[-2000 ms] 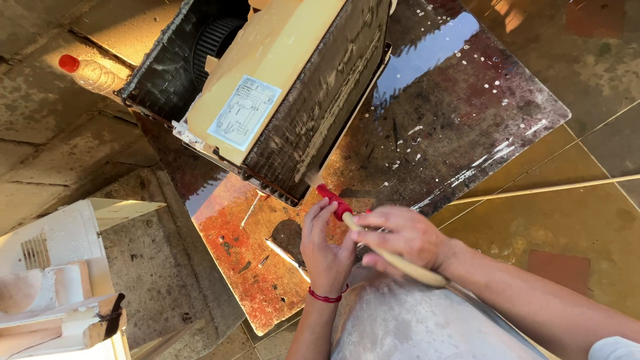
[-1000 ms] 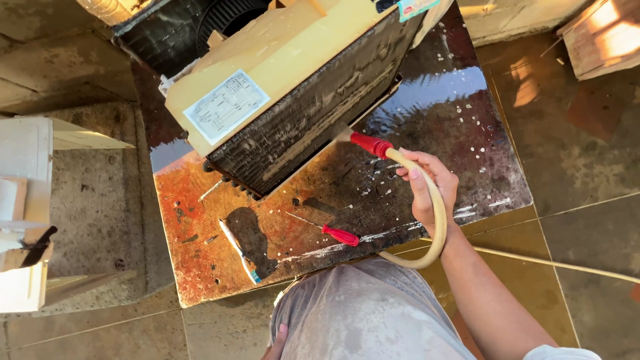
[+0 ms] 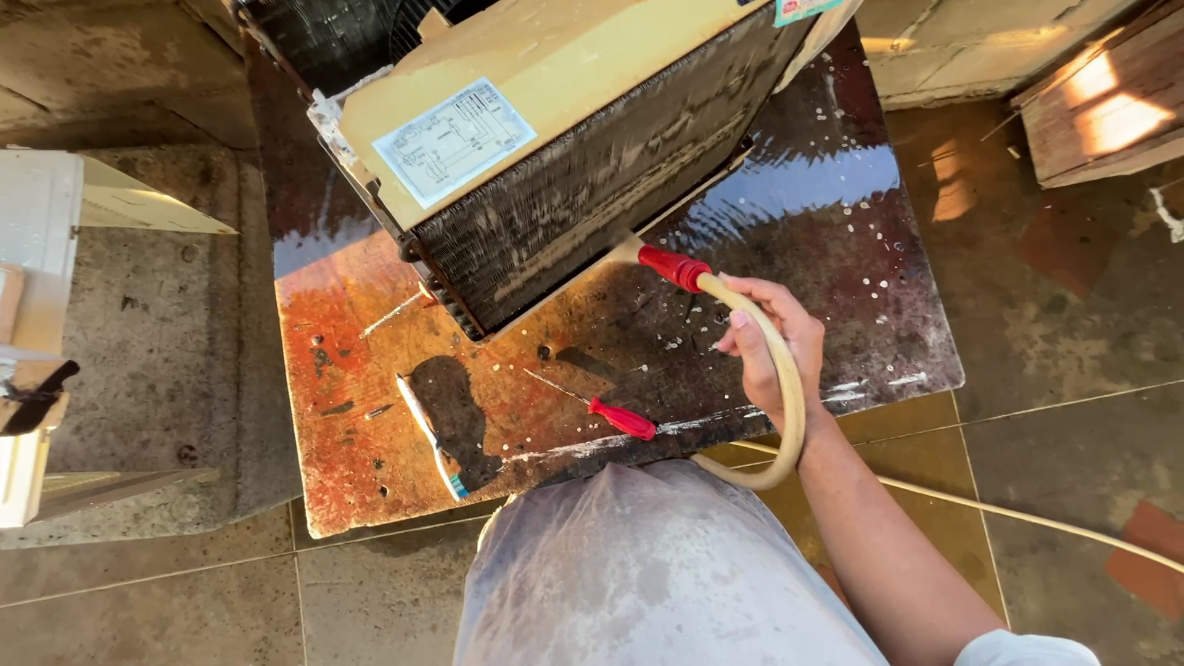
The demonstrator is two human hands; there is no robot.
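My right hand point(image 3: 775, 347) holds a cream rubber hose point(image 3: 784, 388) just behind its red nozzle point(image 3: 675, 268). Spray leaves the nozzle toward the lower edge of the dark finned coil point(image 3: 601, 176) of an air conditioner unit. The unit's cream metal casing point(image 3: 592, 55) bears a label with a wiring diagram point(image 3: 453, 141). A red-handled screwdriver point(image 3: 622, 418) lies on the wet board below the coil, its shaft pointing up and left. Farther left lies a white toothbrush point(image 3: 431, 439) with blue at its lower end. My left hand is out of view.
The unit stands on a wet, stained board point(image 3: 351, 370) with tiled floor around it. White casing parts point(image 3: 37, 231) rest on a concrete slab point(image 3: 153, 333) at the left. A wooden block or box point(image 3: 1105, 102) is at the upper right. The hose point(image 3: 1027, 514) trails right across the floor.
Two seconds ago both hands were at the nozzle; one second ago the left was low beside the clothing, and now it is out of view. The right hand keeps the hose, spray still meeting the coil.
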